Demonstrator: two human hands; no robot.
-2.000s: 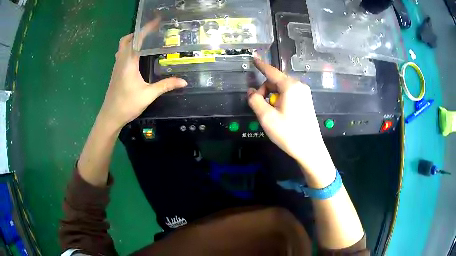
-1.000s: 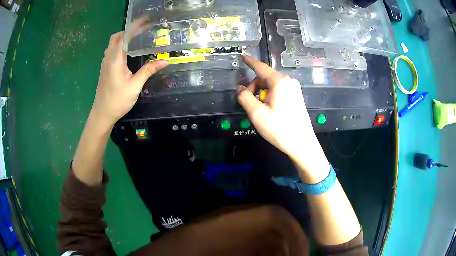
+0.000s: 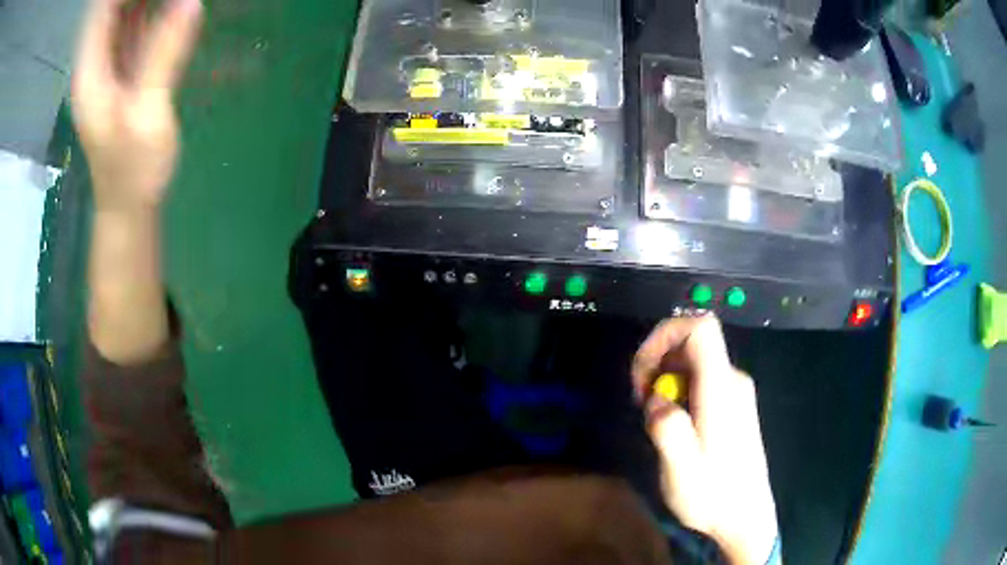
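Note:
A circuit board (image 3: 497, 88) with yellow parts lies in the left station of the black test fixture (image 3: 442, 232), under a raised clear acrylic plate (image 3: 370, 77). My left hand (image 3: 127, 110) is up at the upper left, over the floor, blurred, fingers spread and empty. My right hand (image 3: 707, 430) is in front of the fixture's front panel, below the right pair of green buttons (image 3: 719, 296). Its fingers are curled round a small tool with a yellow end (image 3: 669, 386); the rest of the tool is hidden in the hand.
The right station (image 3: 740, 166) holds no board; its acrylic plate (image 3: 801, 94) is raised. On the teal mat (image 3: 928, 353) are a tape roll (image 3: 926, 222), a blue marker (image 3: 935, 286), a dark bottle with a thin tip (image 3: 945, 414) and a lime-green item (image 3: 994, 315).
Both hands have left the circuit board. My left hand has moved far out to the left, and my right hand has come back towards me and right. The view has shifted slightly.

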